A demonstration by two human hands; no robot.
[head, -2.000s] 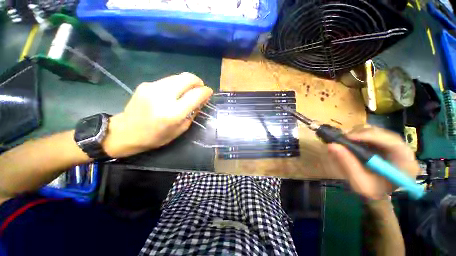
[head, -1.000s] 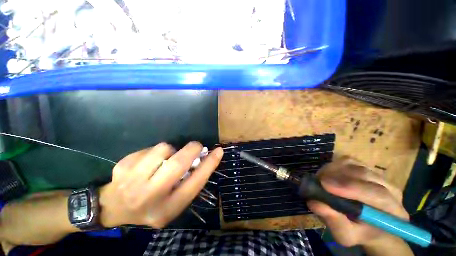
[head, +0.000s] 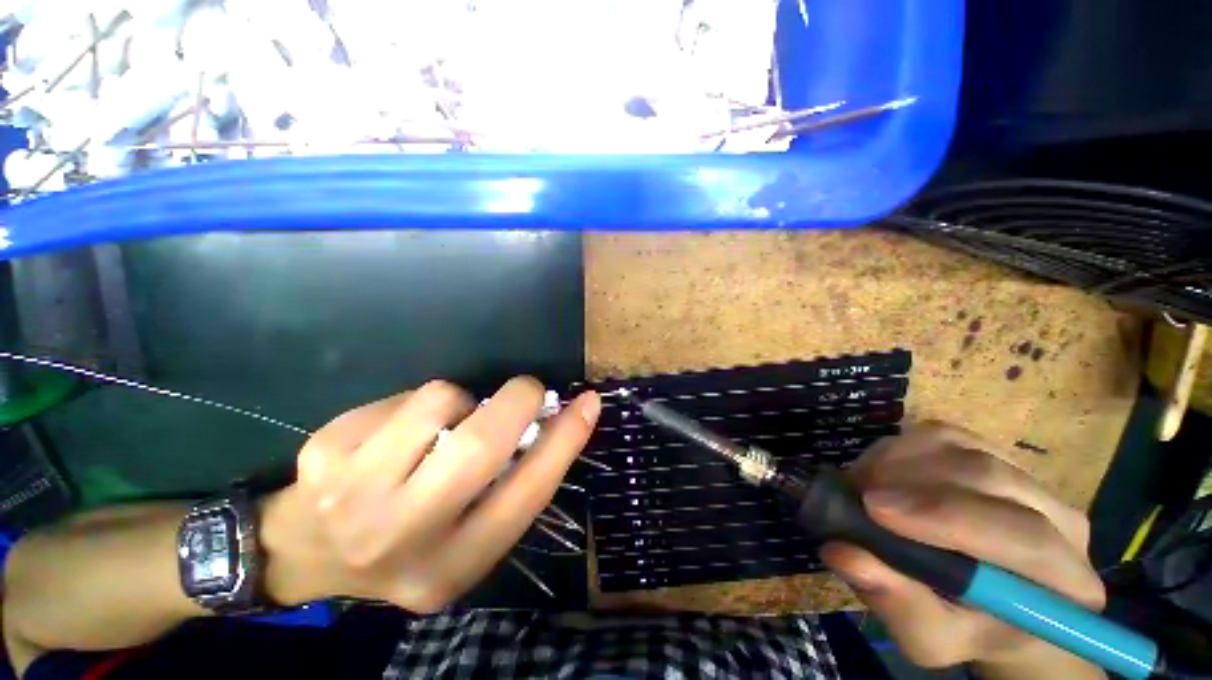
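The black PCB panel (head: 744, 465) lies on the tan work board (head: 851, 286). My left hand (head: 425, 492) is at the panel's left edge, fingers closed around small white leaded components (head: 529, 433); its fingertips are by the top left corner. Thin solder wire (head: 173, 388) runs from the left to this hand. Several component leads (head: 552, 525) show below the fingers. My right hand (head: 964, 545) holds the soldering iron (head: 917, 551) by its black grip. The iron's tip is over the panel's upper left, close to the left fingertips; contact cannot be told.
A blue parts bin (head: 532, 193) heaped with white parts spans the top. A black fan with a wire grille (head: 1077, 246) is at upper right, with a light stick (head: 1183, 383) below it. The dark green mat (head: 359, 312) lies left of the board. A checked cloth (head: 598, 647) shows at the bottom.
The view has dropped closer over the panel since two seconds ago. My left fingers have moved to the panel's top left corner, and the iron's tip from its right side to its upper left.
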